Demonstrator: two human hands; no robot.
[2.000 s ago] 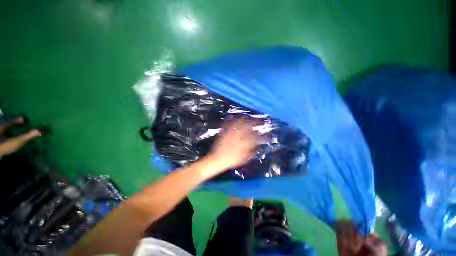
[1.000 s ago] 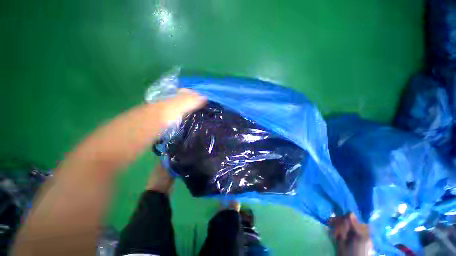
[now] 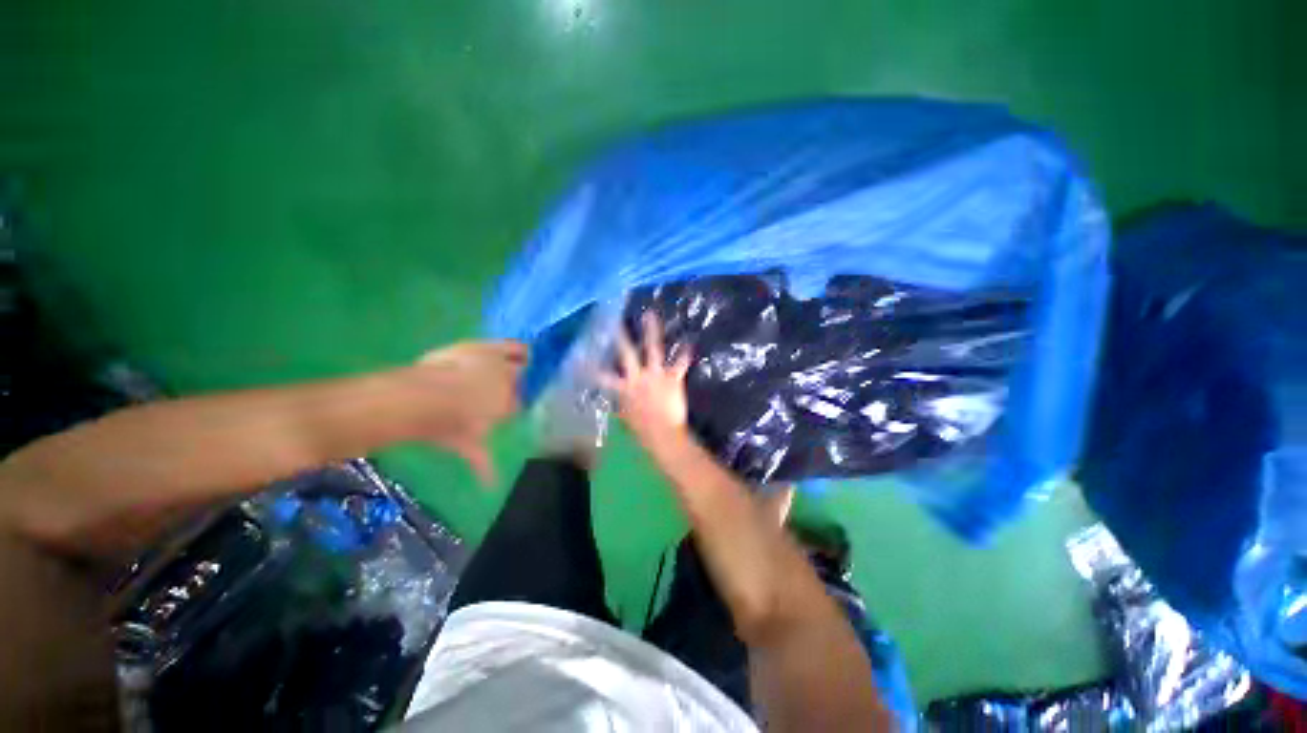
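Observation:
A blue plastic sack (image 3: 860,179) lies on the floor in front of me, spread over the back and right side of a dark garment bundle in shiny clear film (image 3: 860,372). My left hand (image 3: 473,394) holds the sack's left edge, with the thumb hanging apart. My right hand (image 3: 652,380) has its fingers spread on the film at the bundle's left end. The hand is slightly blurred and no grip shows. The bundle's back part is hidden under the sack.
Dark garments in clear covers (image 3: 287,616) lie at lower left, with small blue plastic on them. A big blue sack (image 3: 1190,387) stands at right. More shiny film-covered items (image 3: 1161,630) lie at lower right. My legs (image 3: 538,537) are below the bundle, on the green floor (image 3: 287,172).
My right hand has let go of the sack's right side and moved left onto the bundle. My left hand has left the bundle and taken the sack's left edge. The sack now reaches further left.

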